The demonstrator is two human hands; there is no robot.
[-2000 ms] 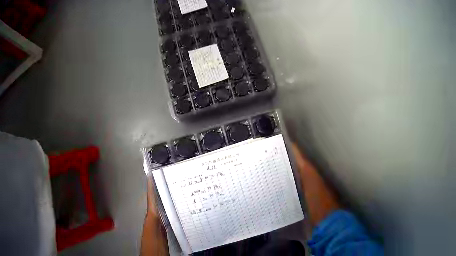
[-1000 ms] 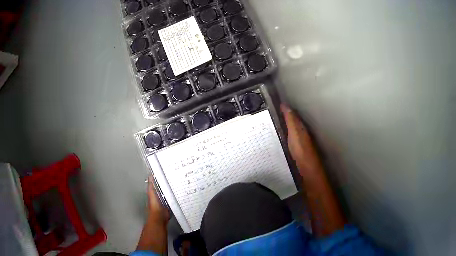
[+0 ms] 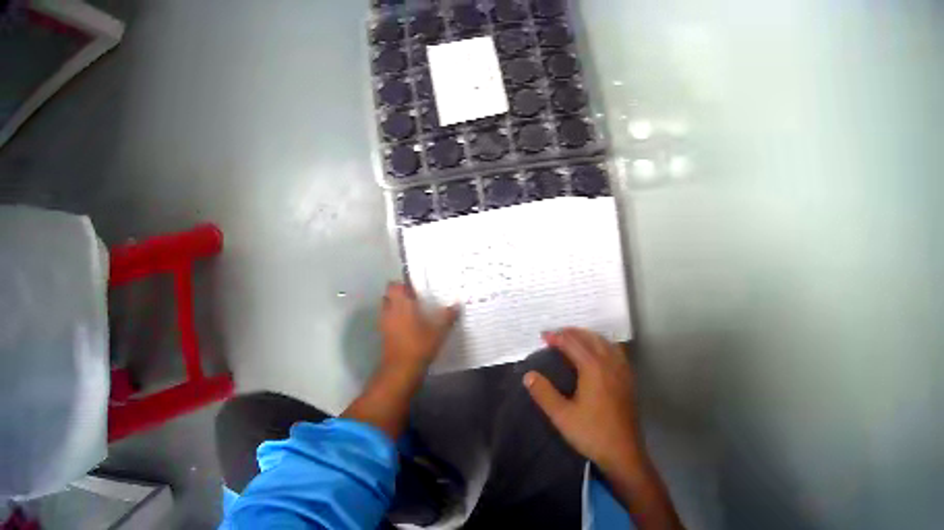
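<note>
A clear tray of black round parts (image 3: 503,188) lies on the grey floor, one row showing. A white record sheet (image 3: 533,274) with table lines covers the rest of it. My left hand (image 3: 412,333) is at the tray's left edge, fingers beside it and thumb over the sheet. My right hand (image 3: 592,402) is open over the sheet's lower edge, fingertips on or just above it. Another tray of black round parts (image 3: 492,142) lies directly beyond, touching or nearly touching, with a small white label (image 3: 468,81) on top.
A red stool (image 3: 186,316) stands at the left, beside a large whitish rounded object (image 3: 52,347). A pale frame corner (image 3: 98,31) shows at the upper left. My dark-clothed knees are just below the near tray. Another pale-edged object (image 3: 135,507) is at the lower left.
The near tray has come down against the far tray, their edges now close in line. My hands have moved from the tray's sides to the sheet's near part. My knees are bent lower.
</note>
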